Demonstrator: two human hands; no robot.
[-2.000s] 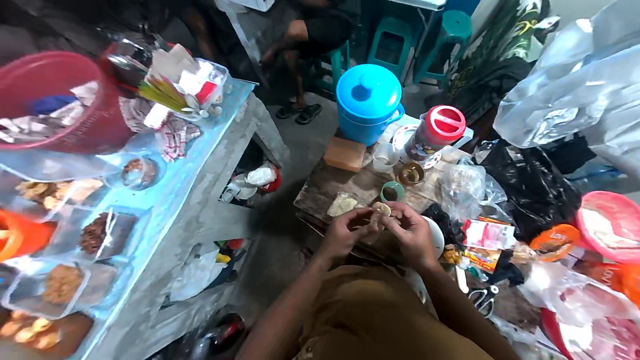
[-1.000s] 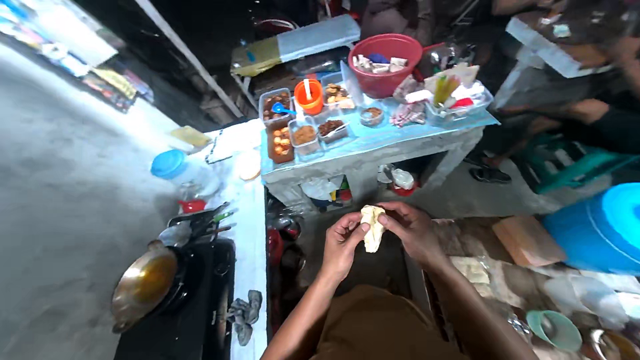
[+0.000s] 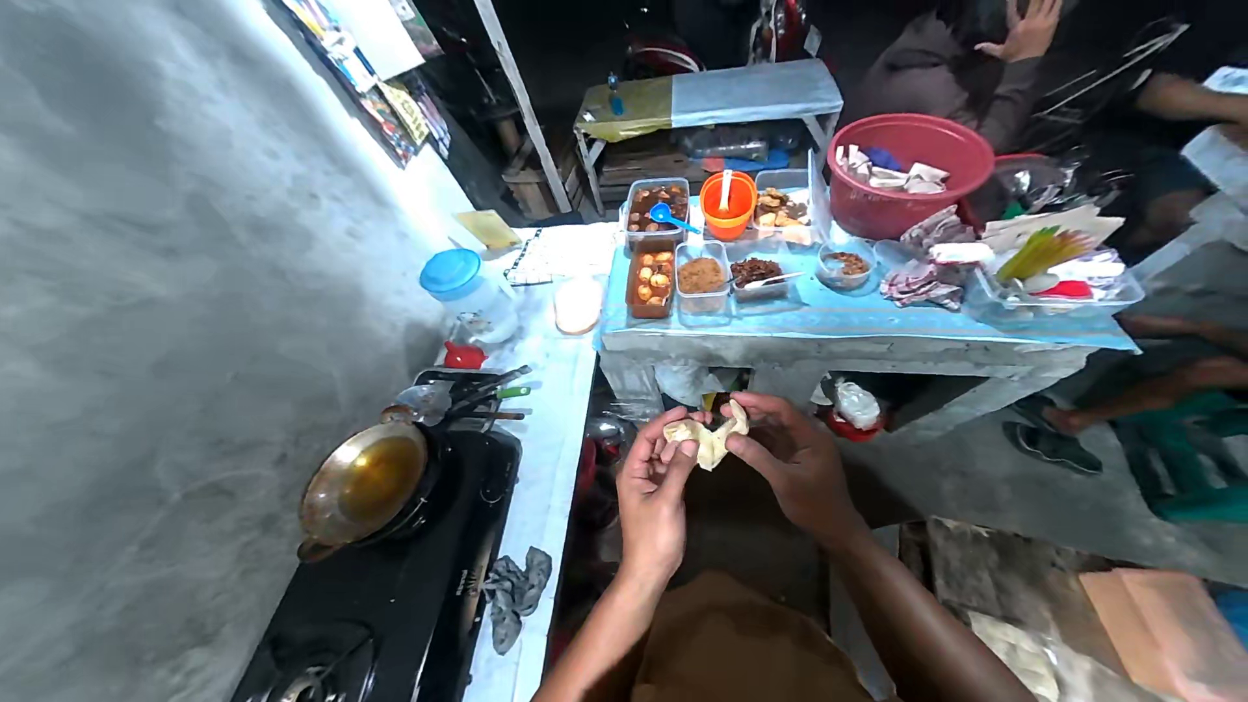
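A pale, soft piece of dough (image 3: 710, 444) is stretched between my two hands, in front of my body. My left hand (image 3: 658, 487) pinches its left end between thumb and fingers. My right hand (image 3: 795, 463) grips the right end, part of which sticks up between the fingers. Left of my hands, a wok (image 3: 336, 502) with yellowish oil sits on a black gas stove (image 3: 390, 585). Beyond my hands, plastic containers of food, one holding eggs in brown sauce (image 3: 651, 283), stand on a blue-covered counter (image 3: 877, 317).
A grey cloth (image 3: 515, 595) lies on the white ledge beside the stove. Utensils (image 3: 478, 395) lie behind the wok. A red tub (image 3: 912, 166) and an orange container (image 3: 727, 205) stand on the counter. Other people are beyond it. A wooden table (image 3: 1014, 575) is at the lower right.
The view has swung left from the wooden table to the stove and counter. Both hands still hold the dough, which is now spread out sideways; a second ago it hung lengthwise.
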